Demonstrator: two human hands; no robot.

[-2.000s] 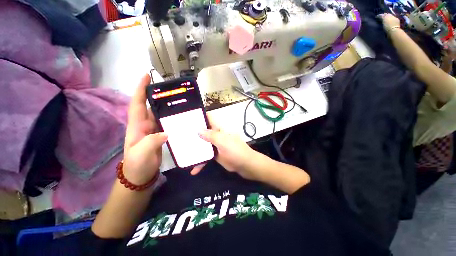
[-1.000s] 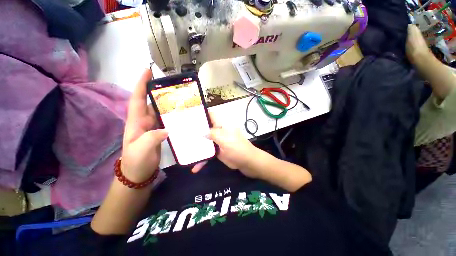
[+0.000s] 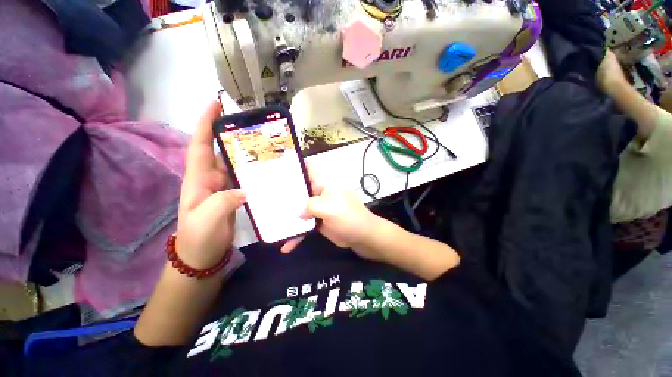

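A smartphone (image 3: 271, 184) with a black case and reddish edge is held upright in front of me, its screen bright with a coloured picture at the top and white below. My left hand (image 3: 208, 199) wraps the phone's left side, its thumb at the screen's left edge. My right hand (image 3: 335, 215) holds the lower right corner, with its thumb on the screen's right edge and a fingertip below the phone. The phone hides part of both hands' fingers.
The cream sewing machine (image 3: 324, 55) stands behind the phone. Scissors (image 3: 404, 149) with red and green handles and a black cable lie by its base. Pink panels (image 3: 140, 177) heap at left, black garments (image 3: 553, 191) at right. Another person's arm (image 3: 632, 99) shows at far right.
The phone screen changed from a dark top with an orange bar to a picture above white. The right thumb has shifted slightly on the screen's edge. The other person's arm moved lower.
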